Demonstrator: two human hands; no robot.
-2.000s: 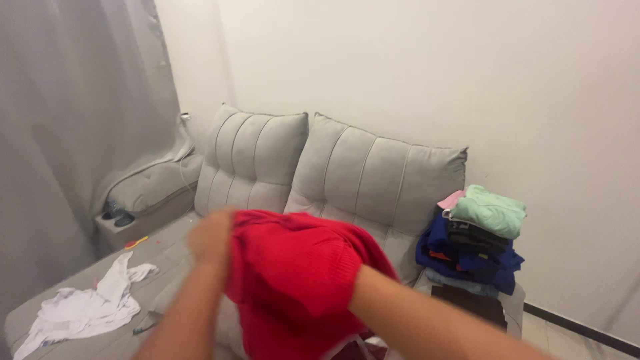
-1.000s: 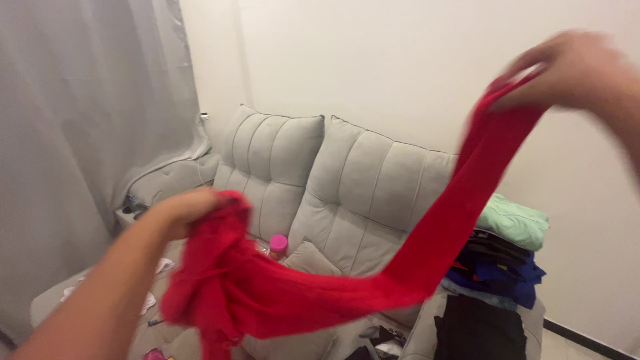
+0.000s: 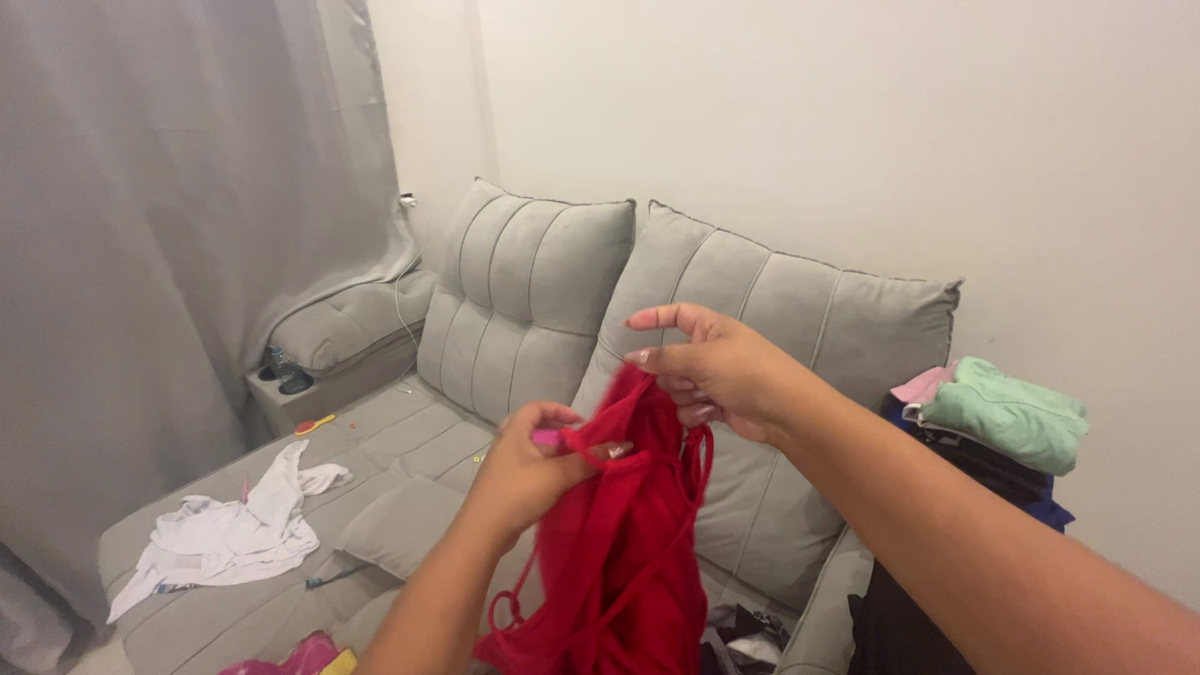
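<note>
A red garment with thin straps (image 3: 619,562) hangs from both hands in front of the sofa. My left hand (image 3: 534,469) grips its upper edge, with the thumb over the fabric. My right hand (image 3: 717,375) pinches the top of the garment a little higher and to the right, its index finger stretched out. Thin red cords dangle at the garment's sides. Behind my left fingers shows a small pink thing (image 3: 547,437), mostly hidden.
A white garment (image 3: 225,530) lies on the grey sofa seat near an orange-and-yellow hairbrush (image 3: 315,425). On the right armrest side rises a clothes pile topped by a mint-green garment (image 3: 1012,417). Dark and white clothes (image 3: 750,642) lie below, a pink-and-yellow item (image 3: 300,656) at the bottom left.
My hands, spread wide with the red cloth stretched between them one second ago, have come close together. The red garment now hangs down, its thin straps in sight.
</note>
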